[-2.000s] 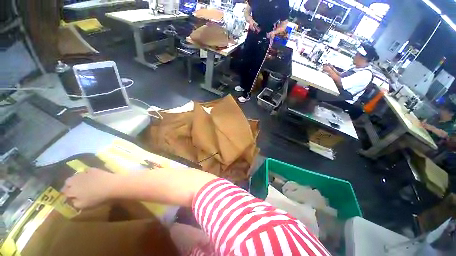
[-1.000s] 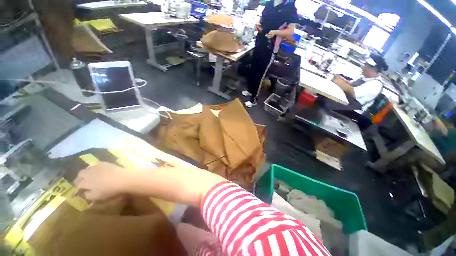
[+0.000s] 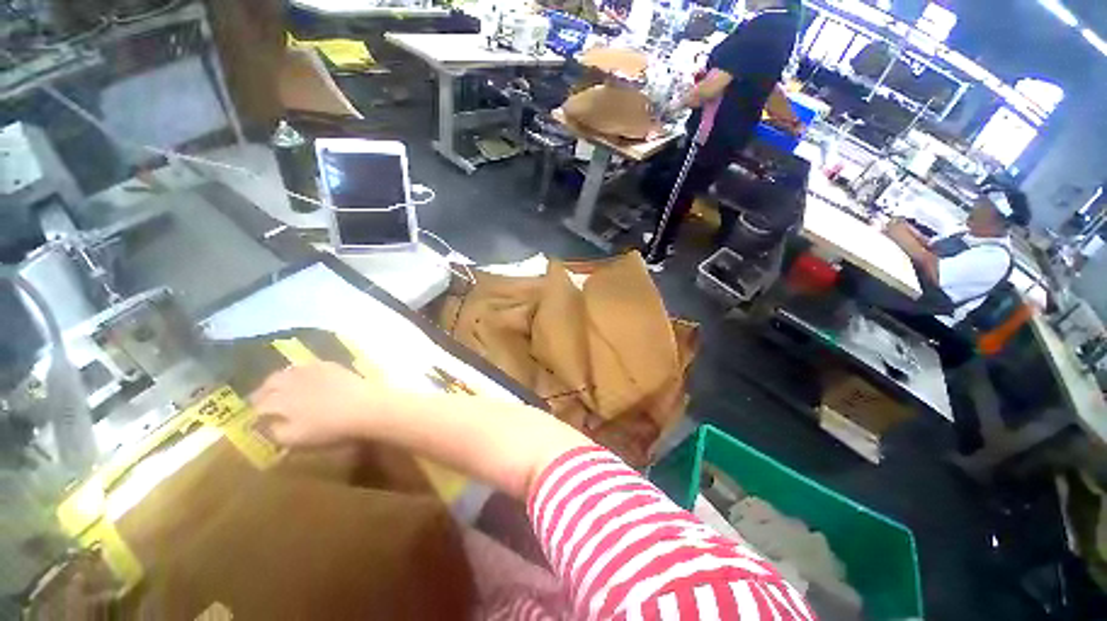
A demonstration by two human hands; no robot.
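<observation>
A brown garment panel (image 3: 291, 546) lies under and in front of the machine's silvery clamp area (image 3: 140, 334), partly folded up near me. Yellow-taped guide strips with dark writing (image 3: 243, 425) run along its far edge. My right hand (image 3: 310, 406), bare with a red-and-white striped sleeve, reaches in from the right. Its fingers are bent down at the panel and the end of the yellow strip; whether they pinch anything is hidden. My left hand is not seen; a dark blurred shape at the lower left edge cannot be made out.
A white-framed panel (image 3: 367, 194) stands behind the white work board (image 3: 304, 303). Heaped brown cloth (image 3: 595, 340) lies right of the board. A green crate (image 3: 807, 479) holds pale pieces. A standing person (image 3: 734, 109) and a seated person (image 3: 971, 267) are beyond.
The view has swung left, so the scene sits further right in the picture and more of the machine shows. My right hand stays at the same part of the cloth. The standing person has turned.
</observation>
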